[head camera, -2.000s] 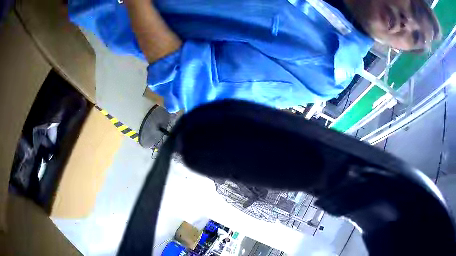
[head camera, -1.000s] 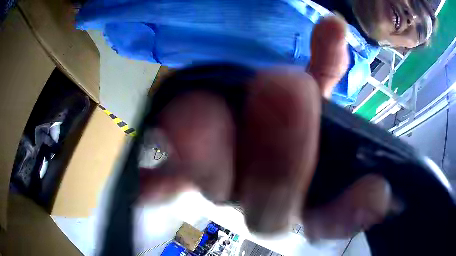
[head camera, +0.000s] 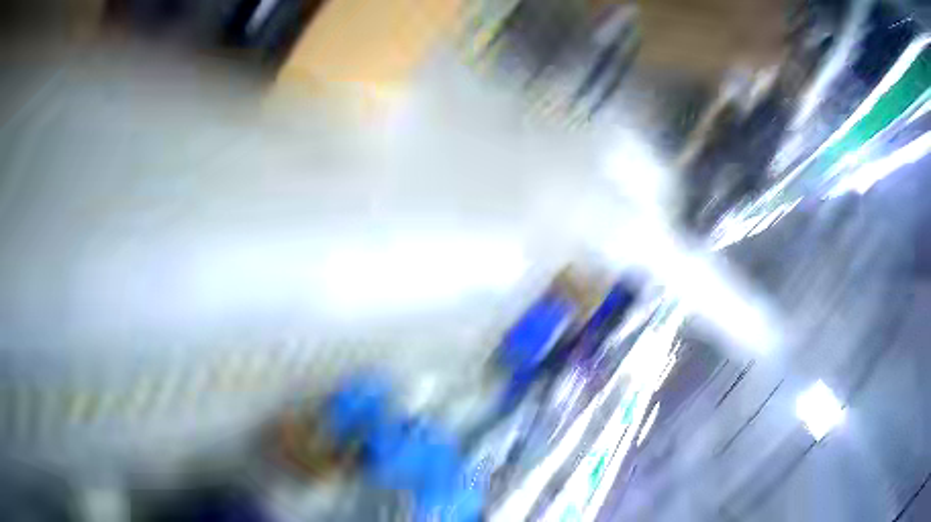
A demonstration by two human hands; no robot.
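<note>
The head view is heavily smeared by motion blur. Neither of my hands can be made out in it. Nearest at the top left is part of a brown carton (head camera: pixel 362 46), cut off by the top edge. Dark material with a few whitish glints (head camera: pixel 250 20) shows beside it, too blurred to name. No strap lies across the view.
A pale grey floor (head camera: pixel 204 184) fills the left and middle. Blurred yellow-black floor marking (head camera: pixel 174 387) runs along the lower left. A blue shape (head camera: pixel 403 438), possibly a person in blue, is at the bottom. Blue bins (head camera: pixel 536 331) and a green surface (head camera: pixel 888 107) also show.
The view has swung sharply. The black strap, the blurred hand over it and the nearby person in blue are gone from their places. The carton has shifted to the top edge.
</note>
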